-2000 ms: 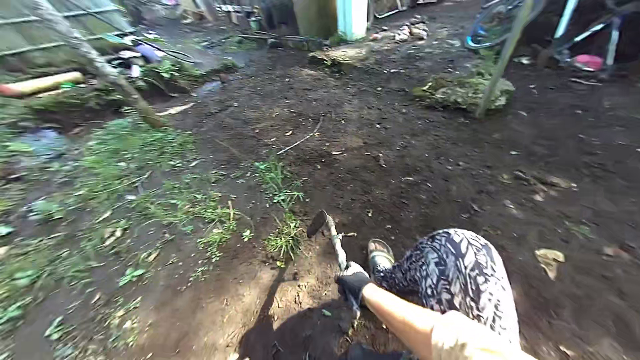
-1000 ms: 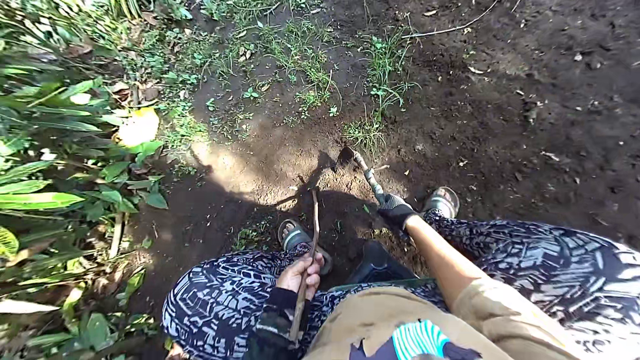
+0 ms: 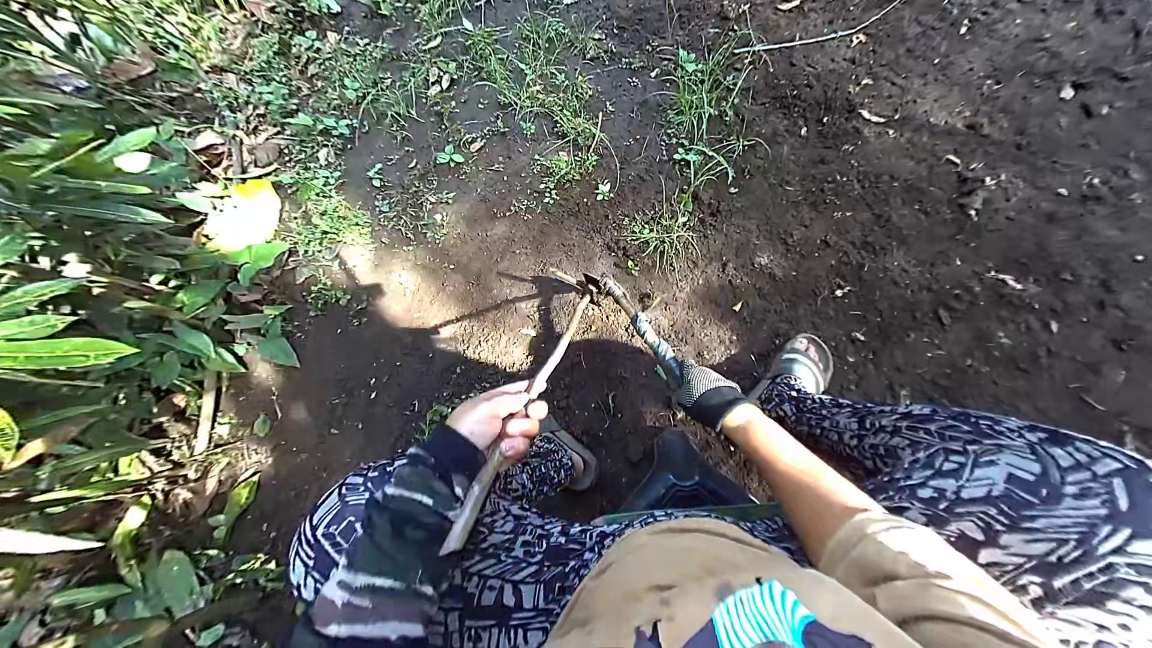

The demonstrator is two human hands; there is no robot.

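Observation:
My left hand (image 3: pixel 500 421), bare with a camouflage sleeve, grips a wooden stick (image 3: pixel 562 346) whose far end meets the head of a small hoe-like tool (image 3: pixel 591 284). In my right hand (image 3: pixel 707 392), which wears a dark dotted work glove, is the wrapped handle (image 3: pixel 654 340) of that tool. The tool's head is small and dark, so its exact shape cannot be told. Bare brown soil (image 3: pixel 504 315) lies under both, partly in my shadow. A tuft of grass (image 3: pixel 663 234) grows just beyond the tool.
Leafy plants (image 3: pixel 63 351) line the left side. Weeds (image 3: pixel 549 108) grow ahead, and a thin twig (image 3: pixel 823 39) lies at the upper right. My sandaled feet (image 3: pixel 801 363) stand either side of a dark object (image 3: pixel 686 477), perhaps a low seat.
Two seconds ago the view looked farther out over the yard, with only my gloved hand and the tool showing. Since one second ago, the stick's far end has come to the tool's head.

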